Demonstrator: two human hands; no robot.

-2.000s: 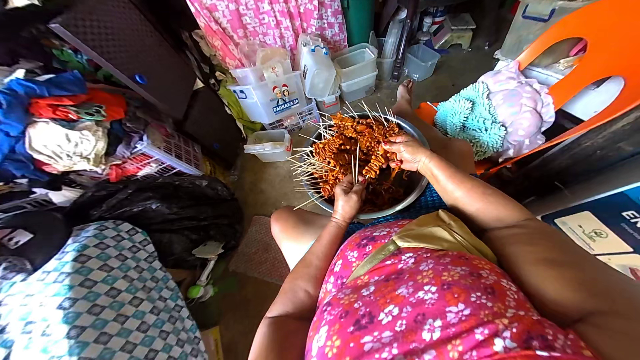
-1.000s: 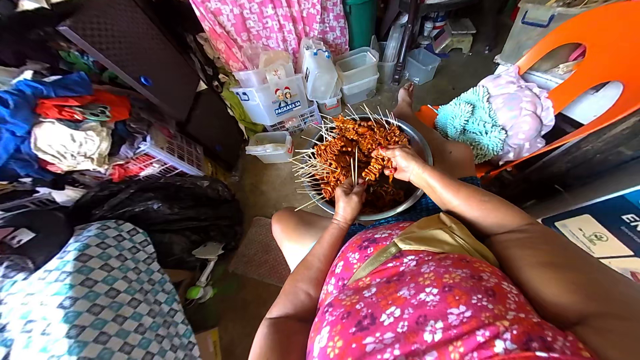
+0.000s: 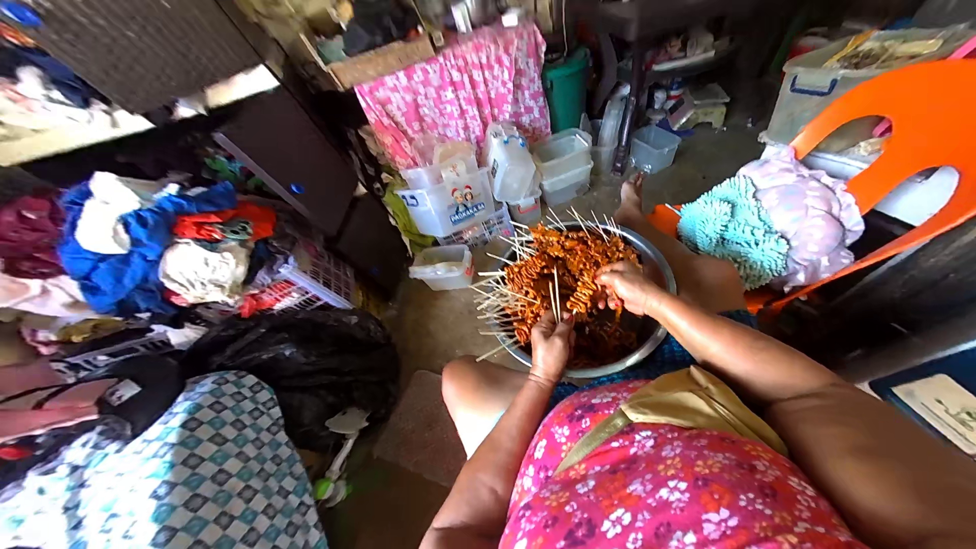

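Observation:
A round metal basin rests by my lap, heaped with reddish-orange coiled meat pieces on skewers. Many bare wooden stick ends point out over its left and far rims. At the near side of the heap, my left hand is closed on a couple of upright wooden sticks. My right hand pinches a coiled piece at the right of the heap; its fingertips are partly hidden. Loose dark red pieces lie in the basin below my hands.
Plastic containers stand beyond the basin, with a small tub on the floor at its left. An orange chair bearing cloths is at the right. A black plastic bag and a laundry basket are at the left.
The view has shifted, with more of the left side now showing. Both hands stay at the basin, the left on sticks and the right at the coiled pieces.

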